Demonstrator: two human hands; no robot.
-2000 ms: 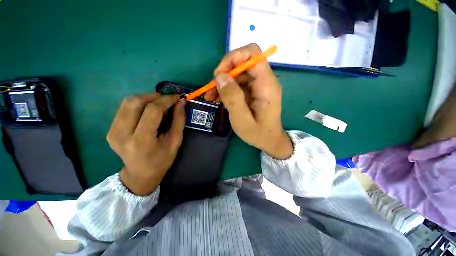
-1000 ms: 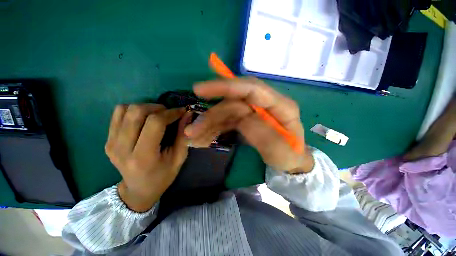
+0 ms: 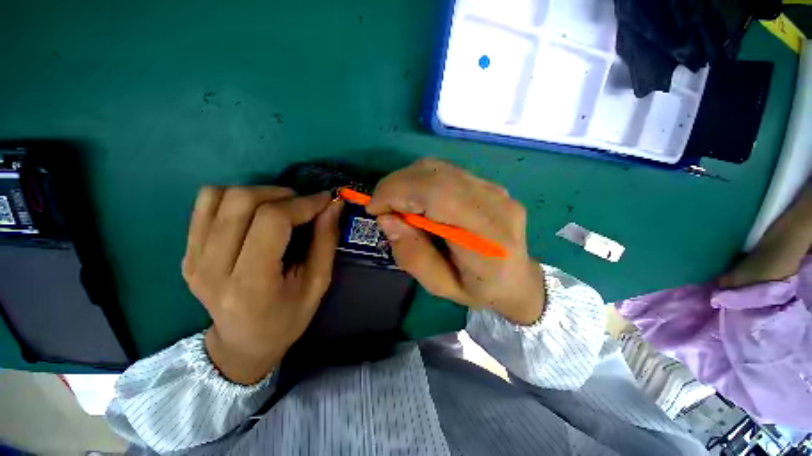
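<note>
A black phone battery case (image 3: 361,298) lies in front of me, its open bay with a QR code label (image 3: 363,232) facing up. My left hand (image 3: 263,267) is at the bay's upper left, thumb and forefinger pinched at a tiny wire or connector mostly hidden by the fingertips. My right hand (image 3: 458,236) holds an orange plastic spudger (image 3: 454,235) like a pen. Its tip is at my left fingertips, near the bay's top edge. The case's left part is hidden by my left hand.
A second case (image 3: 62,298) lies at the left edge. A white compartmented tray in a blue-edged box (image 3: 570,85) is at the upper right, with dark loose parts (image 3: 663,40) over it. A small trimming knife (image 3: 592,242) lies right. A co-worker's pink sleeve (image 3: 730,343) is at the right.
My right hand has turned the spudger round, so it now slopes down to the right with its other end at the bay. My left hand keeps its pinch. The view has shifted slightly.
</note>
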